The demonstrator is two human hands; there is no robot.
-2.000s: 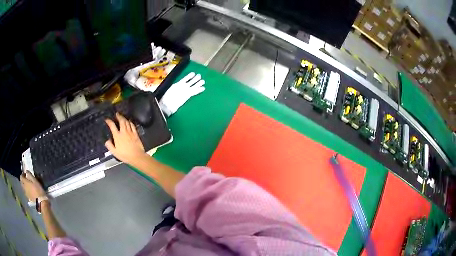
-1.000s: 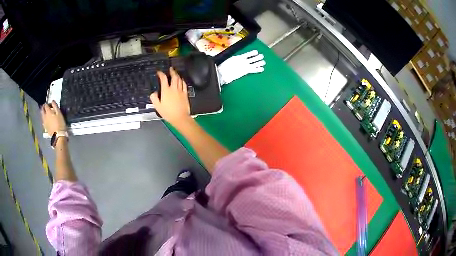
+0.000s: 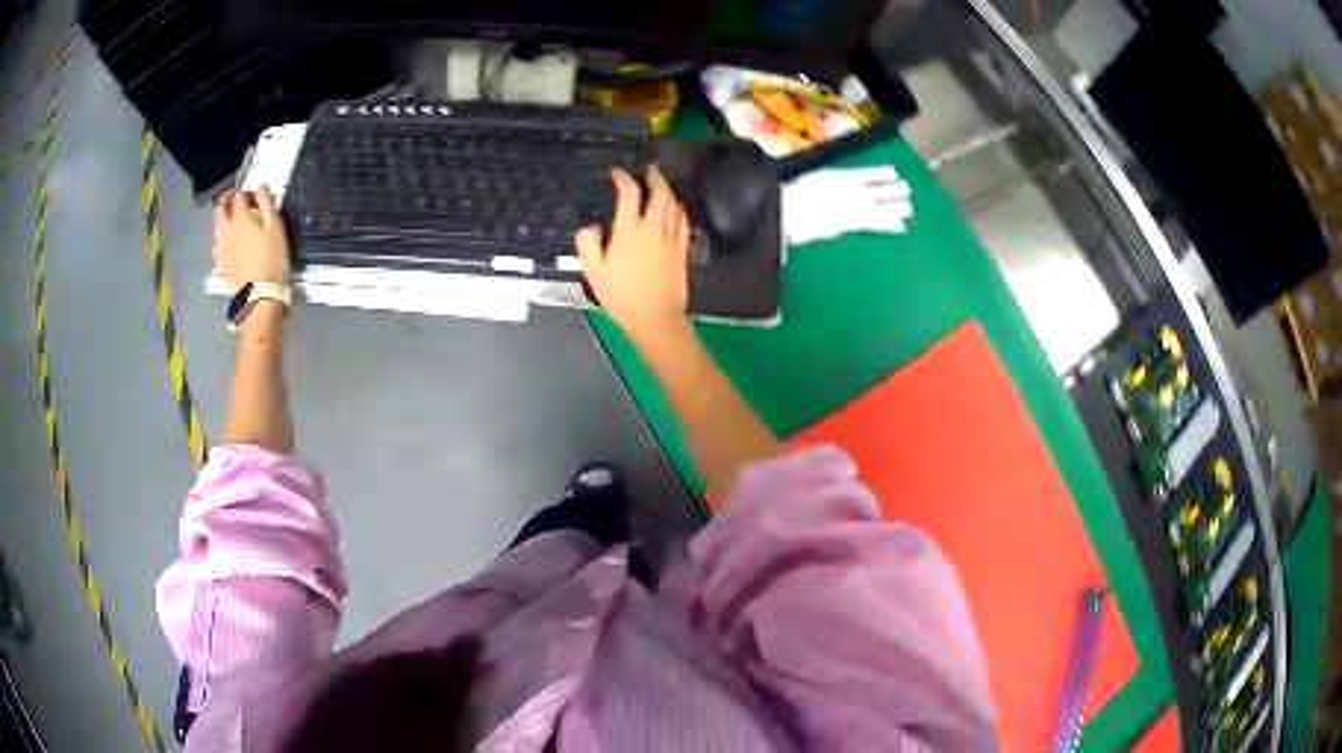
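Observation:
The black keyboard (image 3: 442,184) lies on a pale tray at the bench end. My left hand (image 3: 250,243) rests at the tray's left edge beside the keyboard; its wrist wears a dark watch with a light band. My right hand (image 3: 640,258) lies with fingers spread over the keyboard's right end. Both hands are bare and hold nothing that I can see. The black mouse (image 3: 736,199) sits on a dark pad just right of my right hand, not touched.
A white glove (image 3: 846,203) lies right of the mouse. A black parts bin (image 3: 795,111) stands behind. A red mat (image 3: 986,486) on the green bench holds purple plastic strips (image 3: 1082,669). Circuit boards (image 3: 1207,500) sit on the dark conveyor at right. Yellow-black floor tape (image 3: 165,309) runs at left.
The view has turned, so the keyboard, bench and conveyor appear further right. Both hands remain at the keyboard in nearly the same places.

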